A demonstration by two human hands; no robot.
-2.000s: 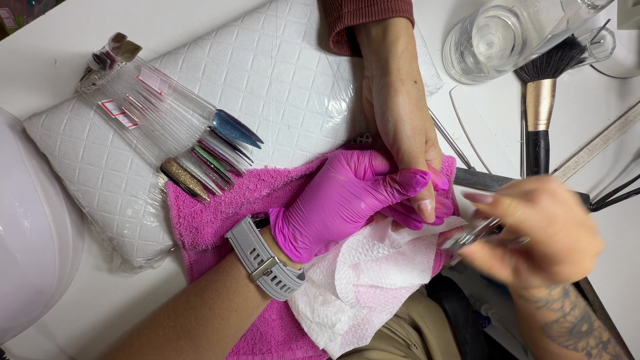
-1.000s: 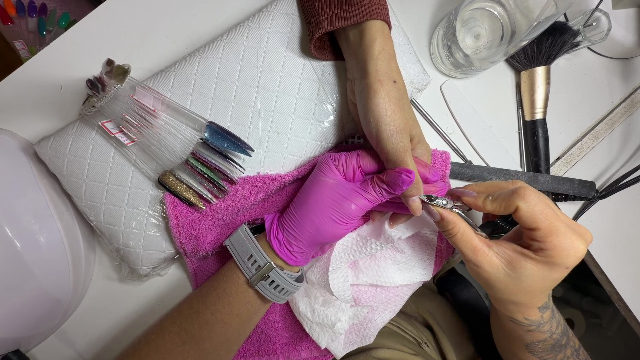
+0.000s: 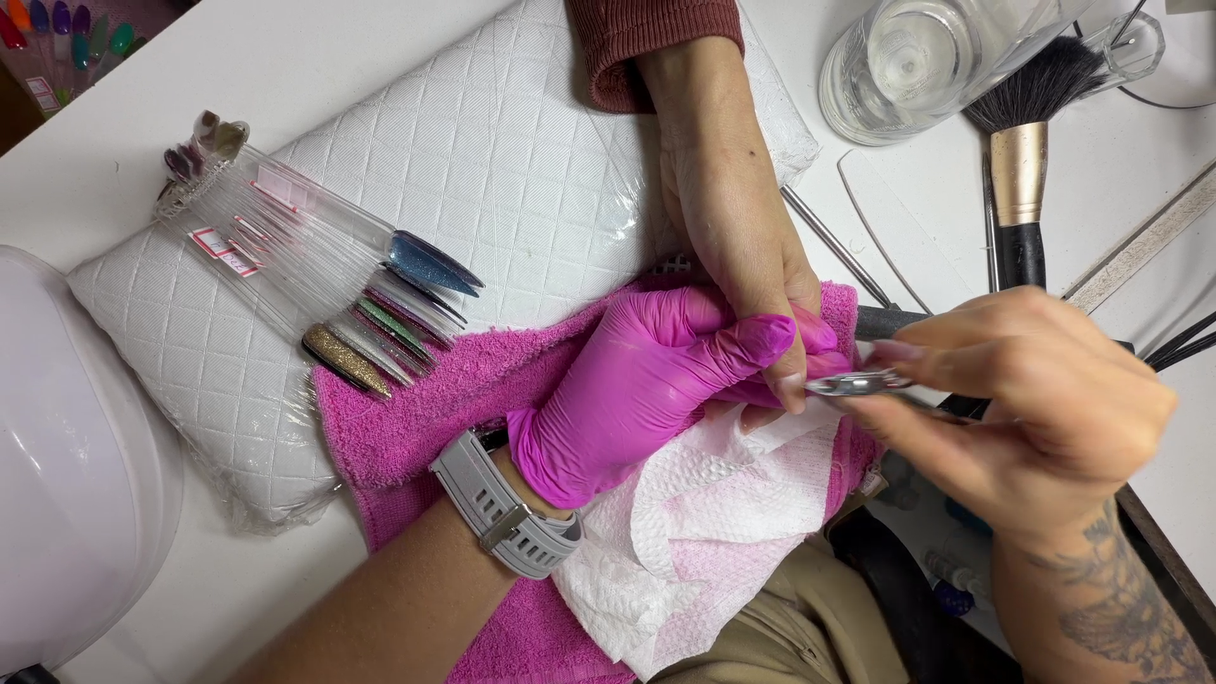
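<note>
My left hand, in a pink glove, grips the thumb and fingers of another person's hand, which comes from the top out of a ribbed maroon sleeve. Bare and slightly blurred, my right hand holds metal cuticle nippers, whose tip is at that person's thumbnail. Whether the jaws touch the nail cannot be told. Beneath the hands lie a white paper towel and a pink terry towel.
A quilted white cushion in clear wrap bears a ring of nail color samples. A white rounded device stands at left. At right are a glass jar, a black makeup brush, a nail file and metal tools.
My right hand with the nippers has come closer to the held thumb since two seconds ago. My left hand keeps its grip. The view has shifted slightly.
</note>
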